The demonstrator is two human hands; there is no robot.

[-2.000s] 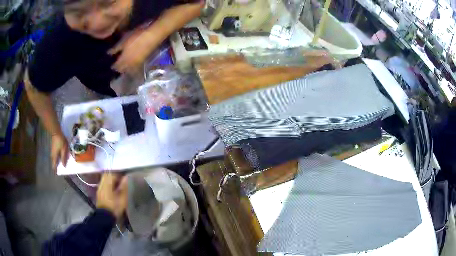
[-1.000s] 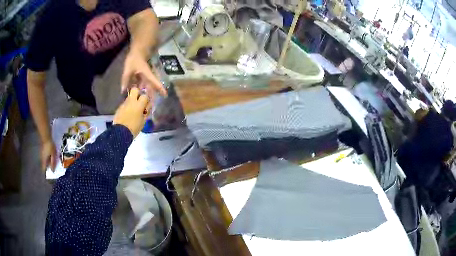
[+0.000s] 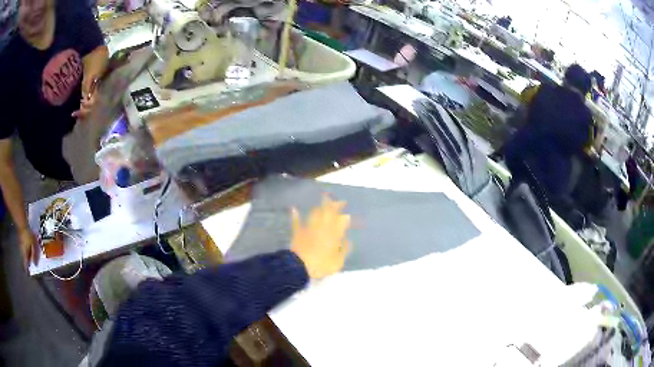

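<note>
A grey cut panel (image 3: 409,222) lies flat on the white sewing table (image 3: 401,308). My left hand (image 3: 323,236) is over the panel's left part, palm down with fingers spread, holding nothing visible. It is blurred, and whether it presses on the cloth I cannot tell. My dark sleeve crosses the lower left. My right hand is not in view. Part of a white sewing machine (image 3: 584,322) shows at the lower right, cut off and overexposed.
A thick grey and black panel bundle (image 3: 280,129) lies along the far edge. A person (image 3: 54,86) stands at the far left by a side shelf (image 3: 136,222). A waste bin (image 3: 107,287) stands below. Dark cloth (image 3: 459,150) hangs at the right.
My left hand has drawn back from the other person's hand to the panel, and its fingers have spread. The other person's hand has drawn back. The view has swung right.
</note>
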